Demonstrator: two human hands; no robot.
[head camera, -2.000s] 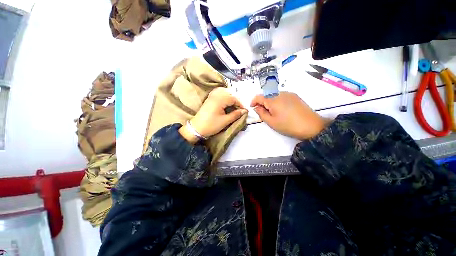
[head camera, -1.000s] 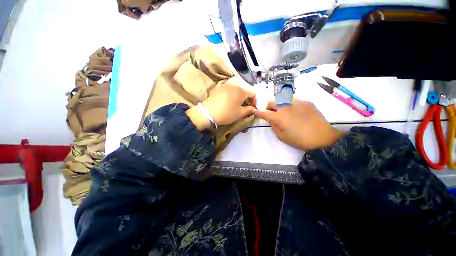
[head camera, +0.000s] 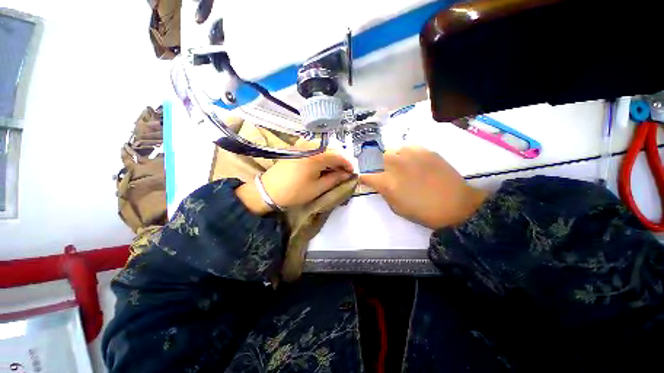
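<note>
The khaki garment piece (head camera: 309, 226) lies under and left of my left hand, its edge running up to the needle area of the white sewing machine (head camera: 269, 36). My left hand (head camera: 295, 181) pinches the cloth edge just below the needle area. My right hand (head camera: 422, 183) is beside the grey-blue ribbed cylinder (head camera: 371, 157), its fingertips at the cloth edge close to my left fingertips. Whether the right fingers grip the cloth is hidden. The larger ribbed knob (head camera: 322, 113) is above the hands. The needle and presser foot are mostly hidden.
Pink and blue snips (head camera: 502, 137) lie right of the machine, partly behind a dark case (head camera: 539, 58). Red-handled shears (head camera: 641, 175) are at far right. Brown bundles (head camera: 145, 175) hang at the table's left. A measuring strip (head camera: 364, 263) lines the front edge.
The view has shifted, and the machine head and dark case look larger and nearer. Both hands stay near the needle area. The cloth in front of my left hand now hangs further toward the table's front edge.
</note>
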